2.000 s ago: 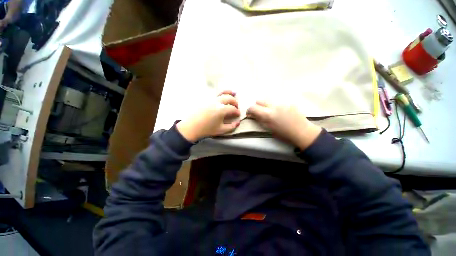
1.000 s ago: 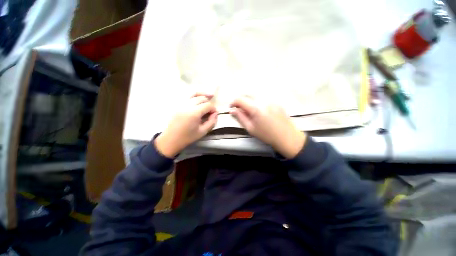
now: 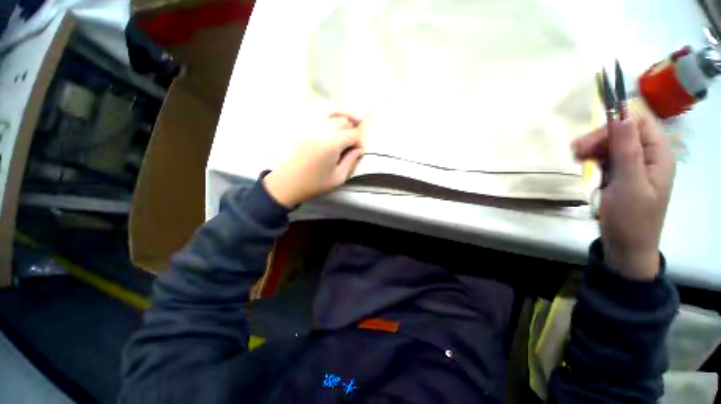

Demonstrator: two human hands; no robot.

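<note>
The beige bag body [image 3: 466, 102] lies flat on the white table, its top edge seam [image 3: 474, 183] towards me and parted a little. My left hand [image 3: 320, 158] pinches the left part of that edge between fingertips. My right hand [image 3: 636, 170] is at the bag's right side and holds the thread snips [image 3: 615, 99], their dark blades pointing away from me and apart at the tips. The yellow edge trim [image 3: 588, 171] is partly hidden by the right hand.
A red bottle with a grey-white top [image 3: 668, 85] stands just beyond the right hand. Cardboard boxes [image 3: 186, 150] are left of the table [image 3: 229, 158]. Beige pieces with yellow edges [image 3: 553, 327] are beside my lap at the right.
My right hand has left the seam, moved right and picked up the thread snips. My left hand still pinches the edge. The near edge now gapes more.
</note>
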